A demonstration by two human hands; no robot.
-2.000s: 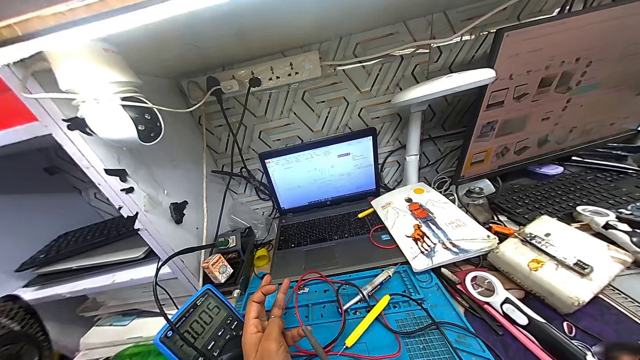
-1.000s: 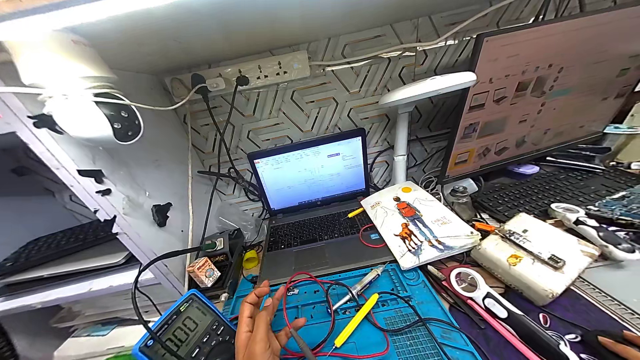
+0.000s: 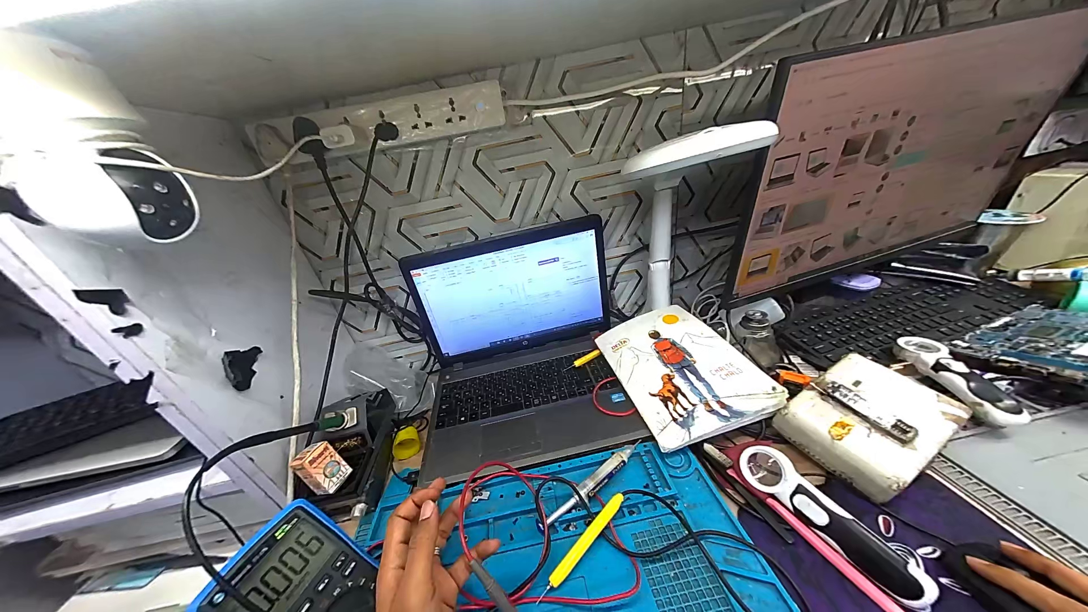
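Palm up and fingers apart, my left hand rests at the near edge of the blue repair mat. Beside its thumb lies a dark grey rod; contact is unclear. A blue-cased digital multimeter stands left of that hand. Red and black test leads loop over the mat to its right, around a yellow pointed probe or tool and a syringe-like tube. At the lower right edge, my right hand rests on a black computer mouse, partly cut off by the frame.
Behind the mat stands an open laptop, with an illustrated notebook overlapping its right side. A white-handled magnifier, a worn white box, a keyboard and a large monitor occupy the right. A small carton stands left.
My right hand, outside the earliest frame, shows at the lower right on the mouse. The multimeter's reading has changed. My left hand keeps nearly the same pose. The view has shifted slightly right.
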